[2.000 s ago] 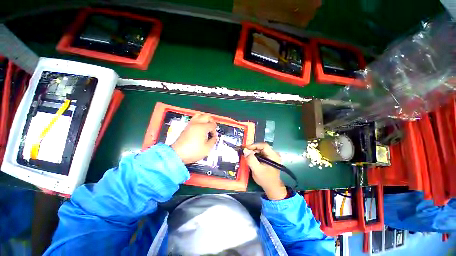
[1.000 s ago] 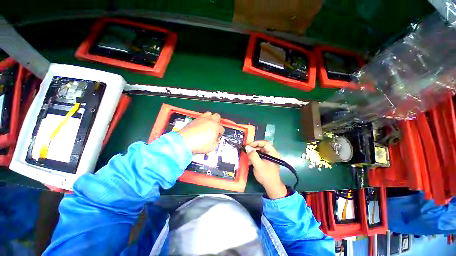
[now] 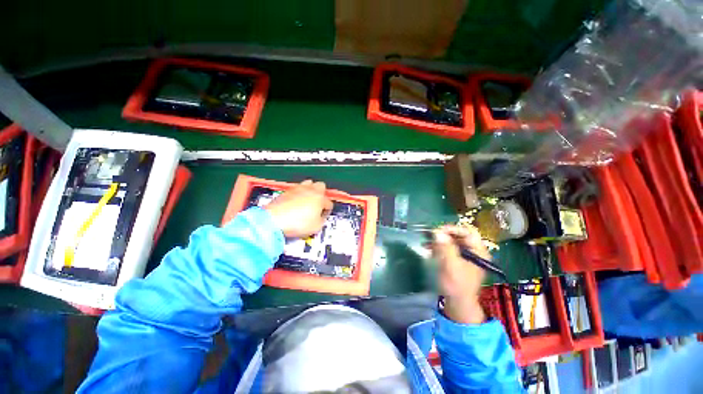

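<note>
An opened tablet unit (image 3: pixel 333 245) lies in a red-orange foam tray (image 3: pixel 320 284) in front of me, with white and silvery parts inside. My left hand (image 3: pixel 301 209) is over the tablet's upper middle, fingers bent and close together; whether it pinches something small is hidden. My right hand (image 3: pixel 461 265) is right of the tray, above the bench, slightly blurred. It holds a dark soldering iron (image 3: pixel 482 261) whose thin tip points left, toward small dark and clear strips (image 3: pixel 395 209) on the bench. The iron is apart from the tablet.
A white tray (image 3: pixel 37 254) with another tablet stands at left. More red trays lie on the raised back area (image 3: pixel 308 100) and are stacked at right (image 3: pixel 617 223). A round tin (image 3: pixel 509 220), pale yellow bits, a brown block (image 3: pixel 461 183) and a dark stand (image 3: pixel 549 212) are at right, under clear plastic (image 3: pixel 593 100).
My right hand has moved right with the iron, off the tablet. My left hand stays over the tablet, shifted slightly left. The whole view has shifted a little.
</note>
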